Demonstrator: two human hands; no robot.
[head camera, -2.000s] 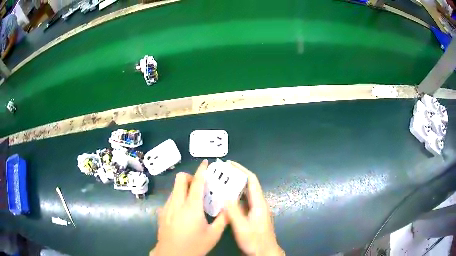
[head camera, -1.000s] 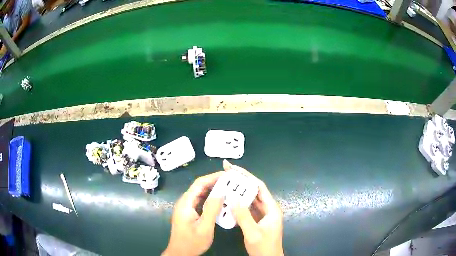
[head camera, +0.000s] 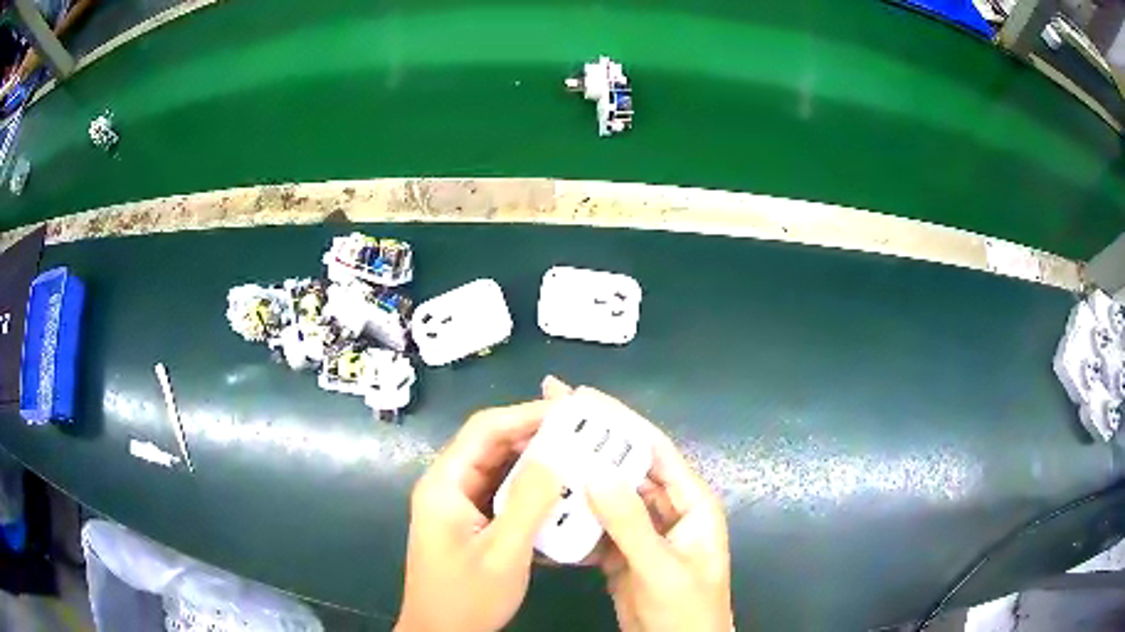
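My left hand (head camera: 475, 525) and my right hand (head camera: 666, 531) are bare and both grip one white plug adapter (head camera: 580, 463) low in the middle. Its face with dark slots is up, both thumbs press on it, and the fingers hide its sides and underside. A white front cover (head camera: 590, 305) lies on the dark green bench beyond my hands. Another slotted cover (head camera: 463, 322) lies left of it, slightly tilted, with a bit of yellow at its lower edge. Several open bases (head camera: 315, 324) with yellow and blue inner parts lie in a cluster further left.
A blue bin (head camera: 52, 346), a thin pale stick (head camera: 175, 417) and a small white piece (head camera: 153, 453) are at the left. White parts (head camera: 1093, 364) stand at the right edge. A pale strip (head camera: 494, 198) borders the green conveyor, which carries an open base (head camera: 605, 96). A lined crate (head camera: 185, 593) is bottom left.
The open base on the conveyor has moved right. Both hands still hold the adapter, now slightly turned, with the thumbs further over its face. The view has shifted a little.
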